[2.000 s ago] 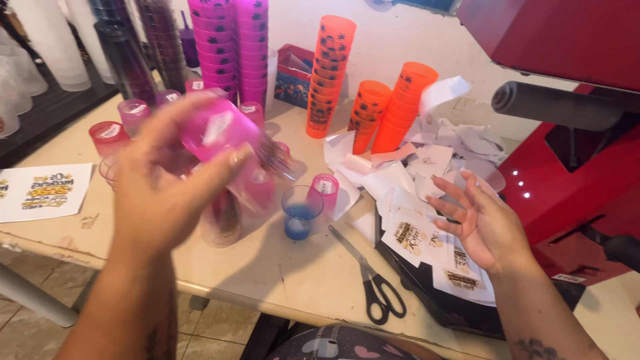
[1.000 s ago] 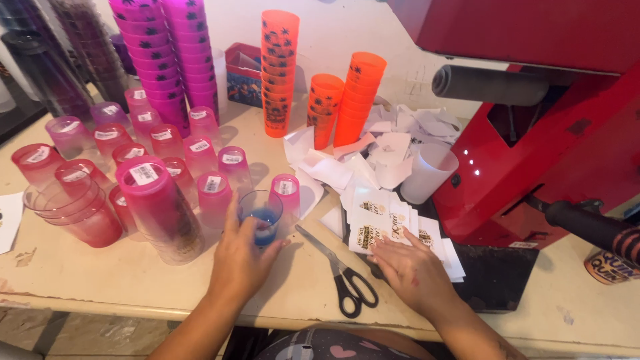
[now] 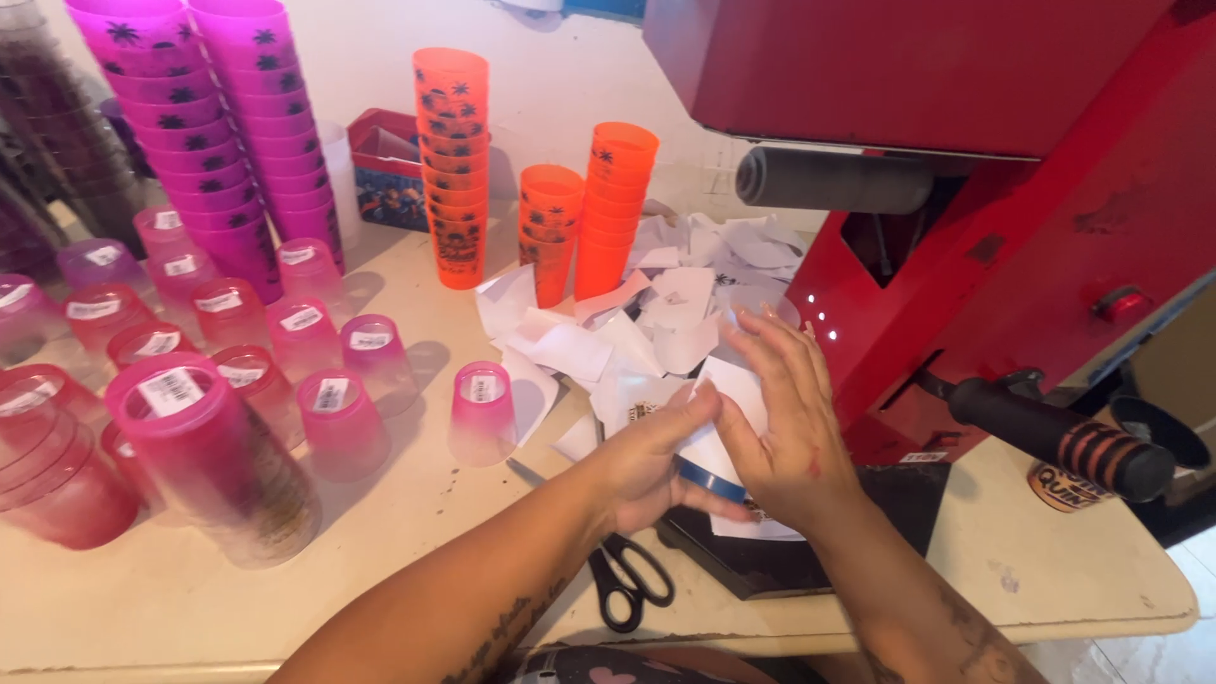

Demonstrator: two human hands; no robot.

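Note:
My left hand (image 3: pixel 651 470) is curled around a clear cup with a blue band (image 3: pixel 711 480), seen mostly edge-on between my hands. My right hand (image 3: pixel 788 418) faces it, fingers extended, its thumb near my left thumb; whether it grips anything is hidden. White paper pieces with printed designs (image 3: pixel 642 410) lie behind and under my hands, on the press's black base (image 3: pixel 807 565). Black-handled scissors (image 3: pixel 627 579) rest below my left wrist. A pink upside-down cup (image 3: pixel 483 413) stands to the left of my left hand, with a white label on its base.
Many pink and red cups (image 3: pixel 332 418) stand upside down at the left, before tall purple cup stacks (image 3: pixel 190 133). Orange cup stacks (image 3: pixel 456 161) and paper scraps (image 3: pixel 679 294) are behind. The red press (image 3: pixel 959 247) with its black handle (image 3: pixel 1054 432) bounds the right side; a printed cup (image 3: pixel 1064 484) stands beyond.
The blue-banded clear cup, standing on the table under my left hand one second ago, is now lifted between my hands. My left hand has moved right, over the printed papers.

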